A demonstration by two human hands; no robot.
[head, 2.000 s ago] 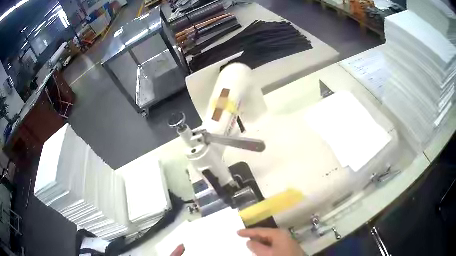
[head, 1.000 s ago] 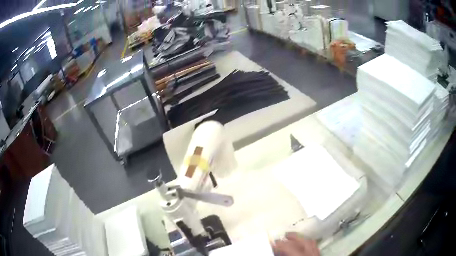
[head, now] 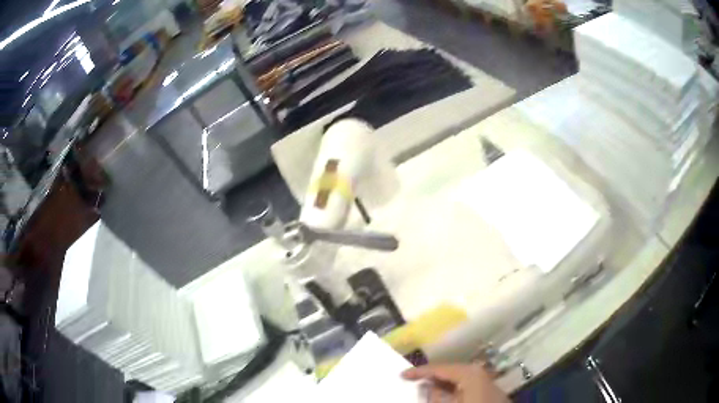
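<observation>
A white sheet (head: 370, 374) lies tilted just in front of the machine's metal feed area (head: 374, 315), at the bottom of the view. My right hand (head: 453, 382) grips its right edge with thumb and fingers; the hand is partly cut off by the lower edge. Another white sheet (head: 276, 386) shows to its left at the lower edge. My left hand is not in view. The yellow strip (head: 437, 324) crosses the machine front behind the sheet.
The machine arm (head: 347, 161), lever (head: 355, 238) and knob (head: 260, 214) stand behind the feed area. A low white pile (head: 536, 208) lies on the cover. Tall sheet stacks stand left (head: 130, 307) and right (head: 631, 94). A metal trolley (head: 209, 118) and black strips (head: 386, 83) are beyond.
The view tilted up, then partly back down. The left fingertip seen two seconds ago is gone. The sheet in my right hand is now turned, with a corner pointing at the machine.
</observation>
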